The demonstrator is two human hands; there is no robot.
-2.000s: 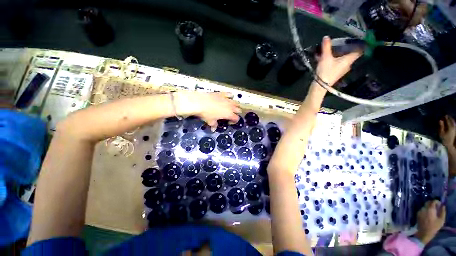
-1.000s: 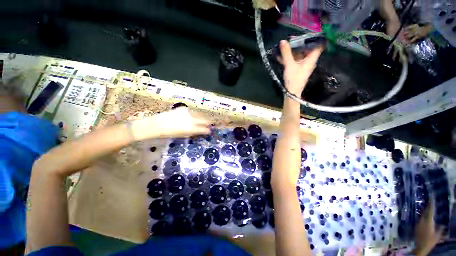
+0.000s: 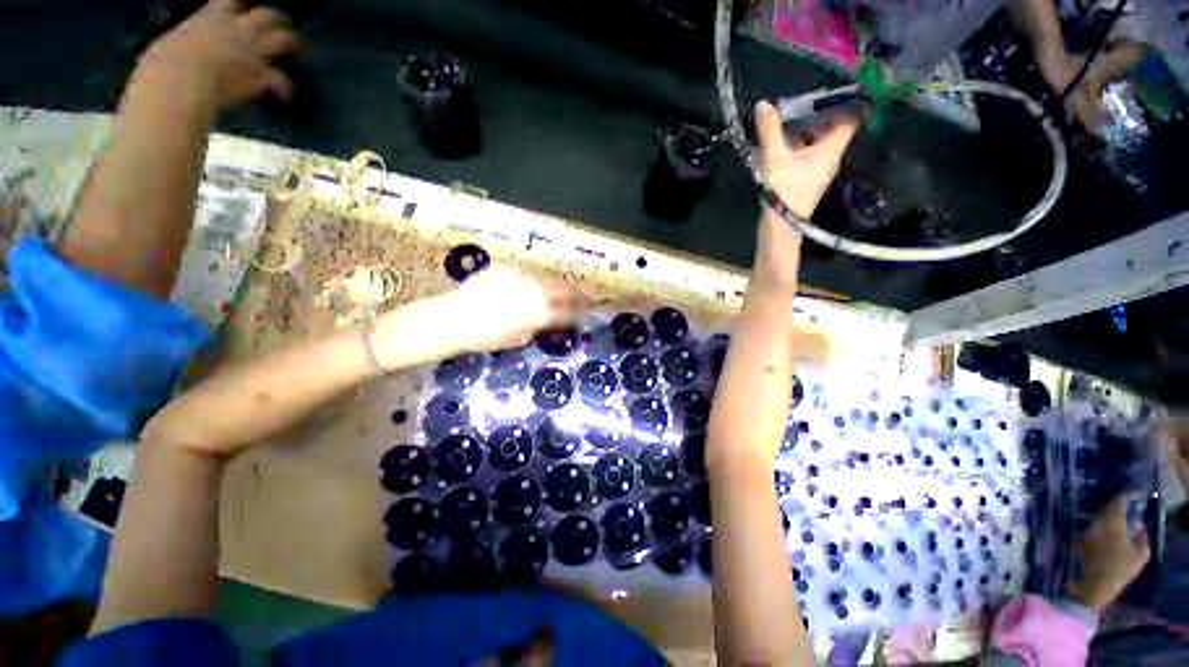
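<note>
My right hand (image 3: 805, 163) is raised over the belt and holds the power screwdriver (image 3: 824, 102), a dark and silver tool with a green rear fitting and a pale looping hose (image 3: 900, 252). My left hand (image 3: 515, 310) is blurred at the upper left of the blister tray (image 3: 613, 581). Its fingertips are near the top row of discs; whether they grip one I cannot tell. Glossy round black discs (image 3: 567, 485) lie in rows in the tray. A single loose disc (image 3: 466, 262) lies on the board above my left hand. A black cylindrical unit (image 3: 681, 170) stands on the belt left of the screwdriver.
Another black unit (image 3: 441, 104) stands on the dark green belt (image 3: 561, 117). A neighbour's arm (image 3: 157, 156) reaches over the belt at left. A neighbouring tray (image 3: 900, 508) with small dark dots is at right, by another person's hand (image 3: 1112, 554). A pale post (image 3: 1056, 280) crosses at right. Cream loops (image 3: 363, 289) lie at left.
The left neighbour's arm has come in over the belt. The loose disc, partly covered a second ago, now shows fully. My right hand still holds the screwdriver over the belt.
</note>
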